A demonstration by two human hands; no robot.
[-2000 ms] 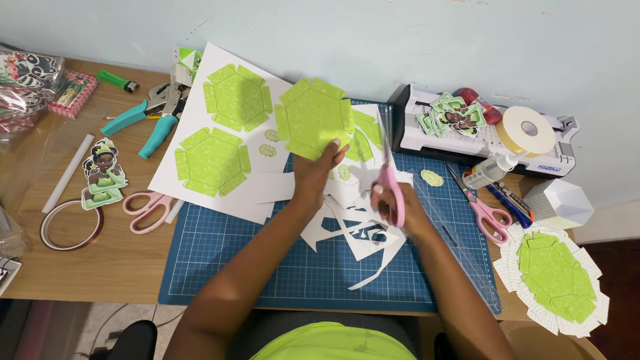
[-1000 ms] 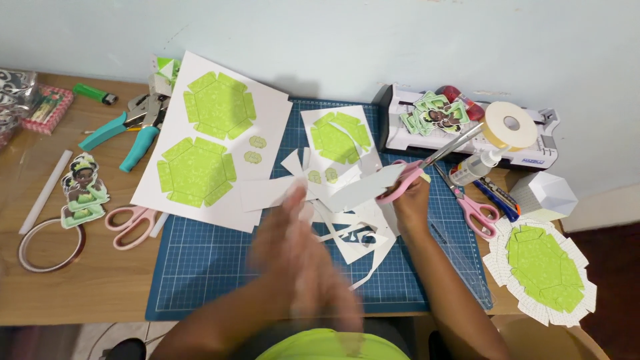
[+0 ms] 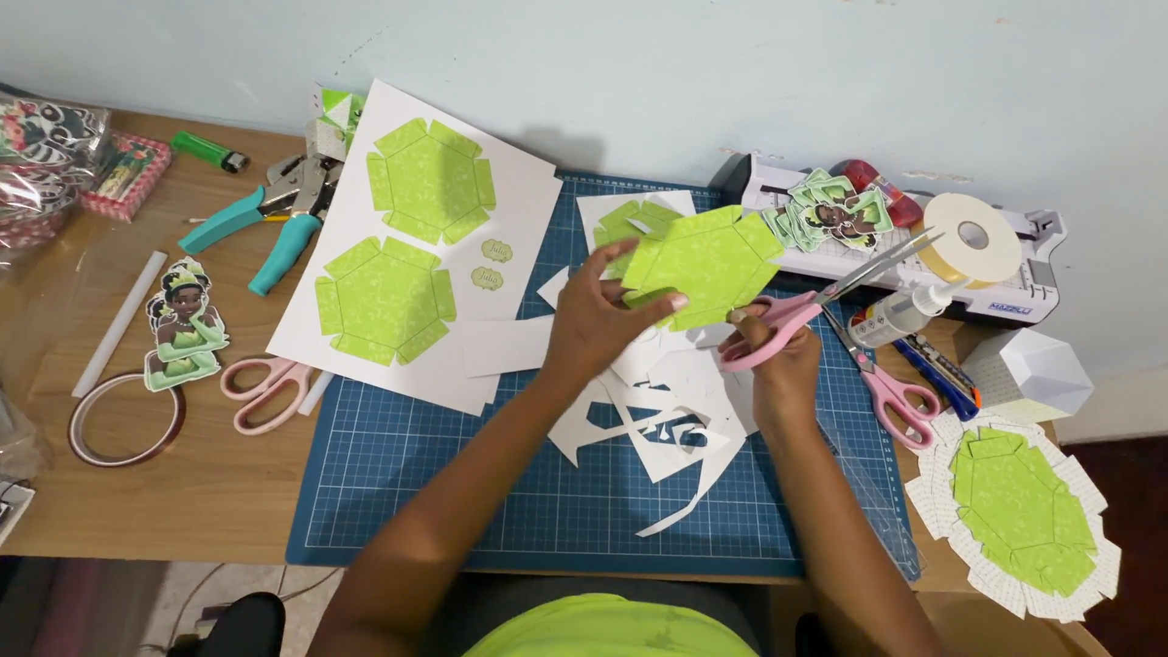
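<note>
A green hexagonal paper cutout with tabs (image 3: 707, 266) is pinched at its left side by my left hand (image 3: 598, 315). My right hand (image 3: 776, 356) has pink-handled scissors (image 3: 789, 328) in its grip, blades apart slightly and pointing up to the right; its fingertips are by the cutout's lower right edge. White paper scraps (image 3: 675, 429) lie below on the blue cutting mat (image 3: 438, 484). To the left rests a white sheet with printed green hexagons (image 3: 465, 328). Behind the cutout, another printed sheet (image 3: 593, 205) is partly hidden.
At the right are a paper trimmer (image 3: 1031, 265), a tape roll (image 3: 972, 239), a glue bottle (image 3: 899, 315), second scissors (image 3: 899, 401) and stacked cutouts (image 3: 1022, 511). Teal-handled pliers (image 3: 283, 255), more pink scissors (image 3: 269, 392) and a tape ring (image 3: 128, 420) lie left.
Two seconds ago the cutout was held higher and to the left, and the scissors stood more upright. My left hand was blurred low over the mat one second ago; now it is raised at the cutout.
</note>
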